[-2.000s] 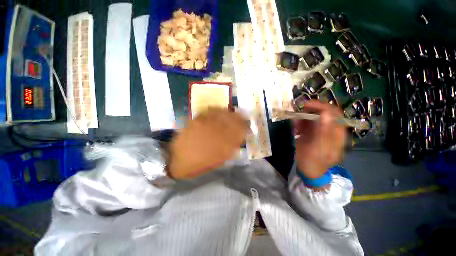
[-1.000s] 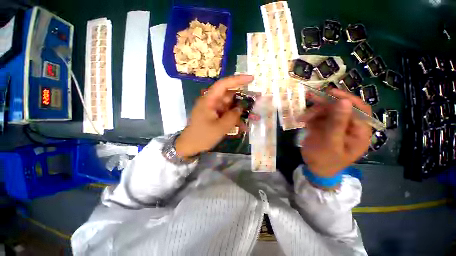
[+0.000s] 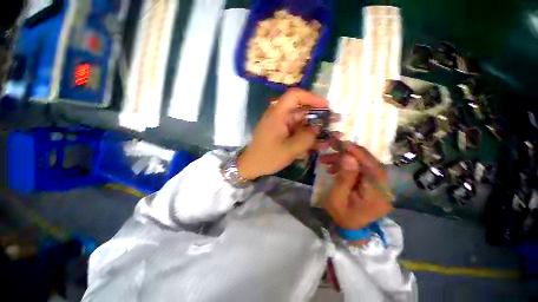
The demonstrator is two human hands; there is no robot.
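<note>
My left hand (image 3: 282,138) holds a dark watch housing (image 3: 317,118) with a shiny rim between thumb and fingers, above the bench edge. My right hand (image 3: 356,187) is just right of and below it, fingers curled close to the housing. A thin dark tool, seemingly the tweezers (image 3: 337,145), shows blurred at my right fingertips, pointing at the housing. Adhesive sheets (image 3: 380,71) with rows of small tan shapes lie overlapping behind my hands. The image is blurred, so contact between tool and housing cannot be told.
A blue bin (image 3: 242,56) of tan bits stands behind my left hand. White strips (image 3: 197,59) and a printed sheet (image 3: 147,65) lie left of it, then a blue controller (image 3: 88,56). Loose housings (image 3: 429,177) and a black tray (image 3: 519,194) are at right. Blue crates (image 3: 56,159) stand lower left.
The view has shifted, so the bench things sit differently. My right hand has come in from over the loose housings to beside the housing in my left hand, which picked it up between the two earlier frames.
</note>
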